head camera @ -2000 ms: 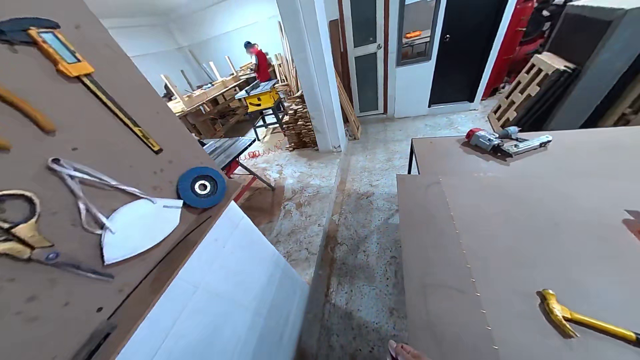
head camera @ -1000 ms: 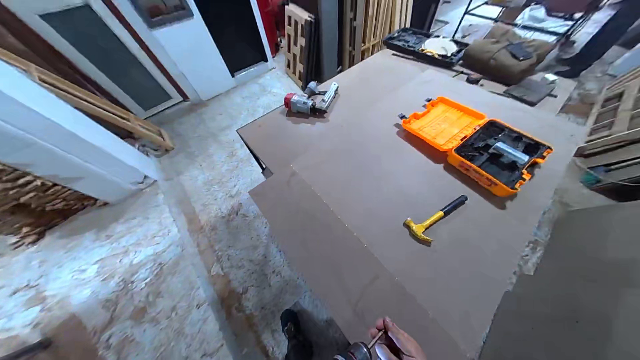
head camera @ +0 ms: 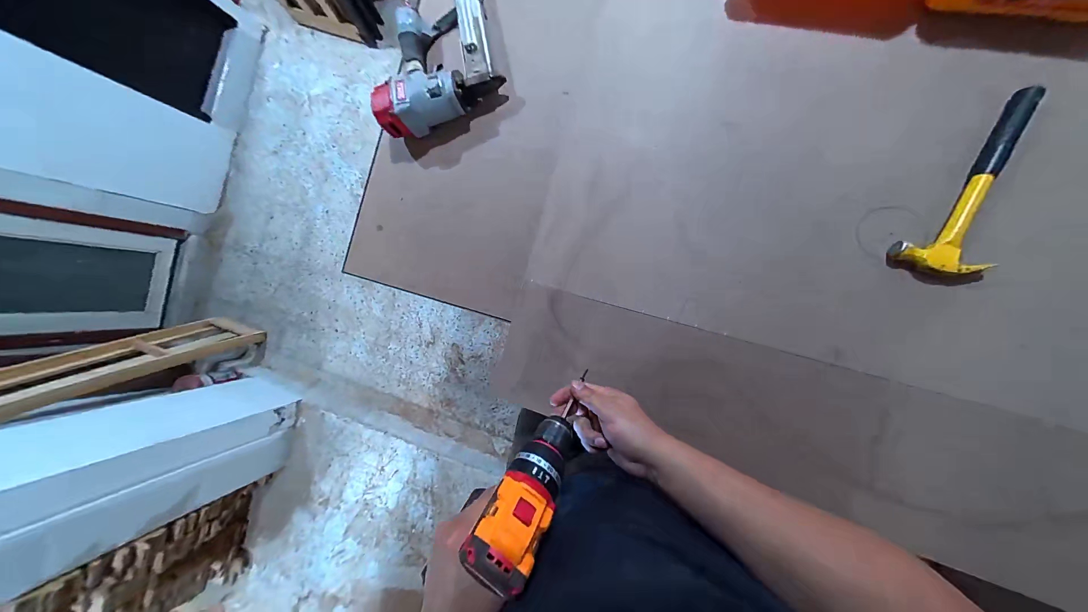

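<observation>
My left hand [head camera: 455, 540] is partly hidden behind an orange and black cordless drill [head camera: 512, 529] and holds it, with the chuck facing up and away. Just beyond the chuck, my right hand [head camera: 619, 425] pinches a thin, dark-tipped drill bit [head camera: 584, 376] in its fingers. Whether the bit is seated in the chuck is hard to tell. Both hands are at the near edge of a brown sheet-board surface [head camera: 748, 357]. A yellow claw hammer [head camera: 959, 223] with a black grip lies on this surface, to the right. At its upper left rests a red and grey pneumatic nailer [head camera: 421, 102].
Part of an orange case [head camera: 824, 10] shows at the top right. Speckled floor [head camera: 289, 195] runs along the surface's left edge. Farther left are a white pillar [head camera: 144, 459], a wooden frame [head camera: 127, 361] and a glazed door [head camera: 76, 272]. Wood pieces [head camera: 161, 544] are stacked at the lower left.
The view has turned down toward the hands. The drill, barely in view at the bottom edge one second ago, now shows its body, and my right hand is still at the bit.
</observation>
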